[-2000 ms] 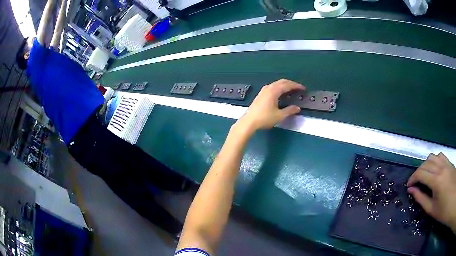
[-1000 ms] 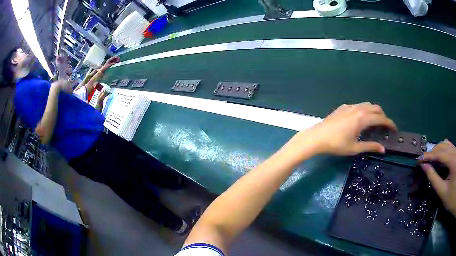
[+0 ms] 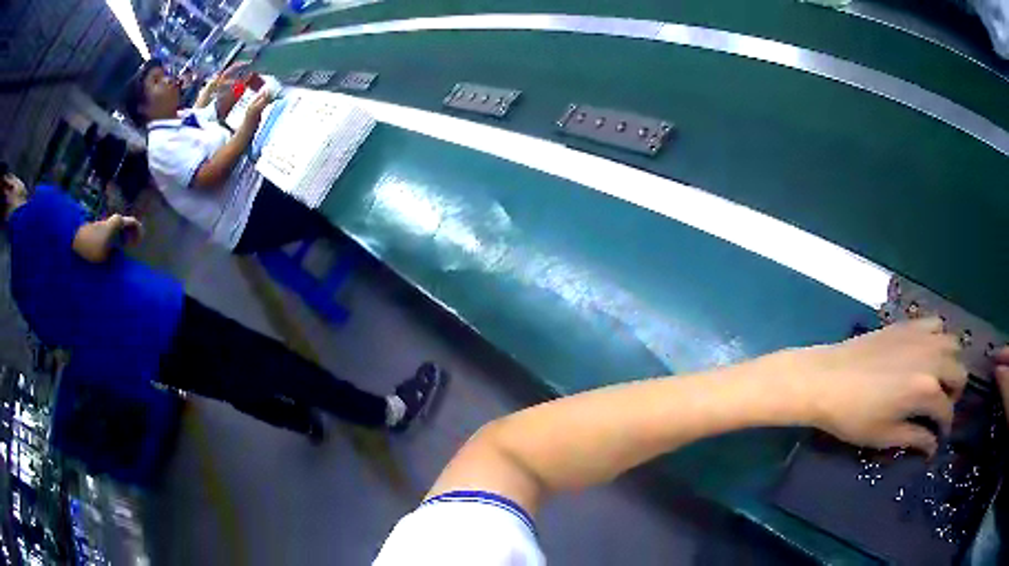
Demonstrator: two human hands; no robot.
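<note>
My left hand (image 3: 891,387) is at the right, over the back of the black parts tray (image 3: 830,498), with its fingers on a flat grey bar (image 3: 914,306). The bar has a row of round studs and lies across the white edge strip; its right part runs towards the picture's edge. Only a bit of my right hand (image 3: 1002,370) shows at the right edge, near the bar; what it holds cannot be seen. Small shiny rings (image 3: 940,492) lie loose in the tray, partly hidden by my left hand.
More grey bars (image 3: 615,128) (image 3: 482,100) lie along the green belt (image 3: 775,166) beyond the white strip (image 3: 664,210). A white stack (image 3: 315,144) stands on the bench at the left. A person in blue (image 3: 100,276) and one in white (image 3: 199,166) are at the far left.
My left hand has carried the bar from the belt rightwards to the tray's back edge. The view has turned, so my right hand is mostly cut off. The person in white now shows more fully.
</note>
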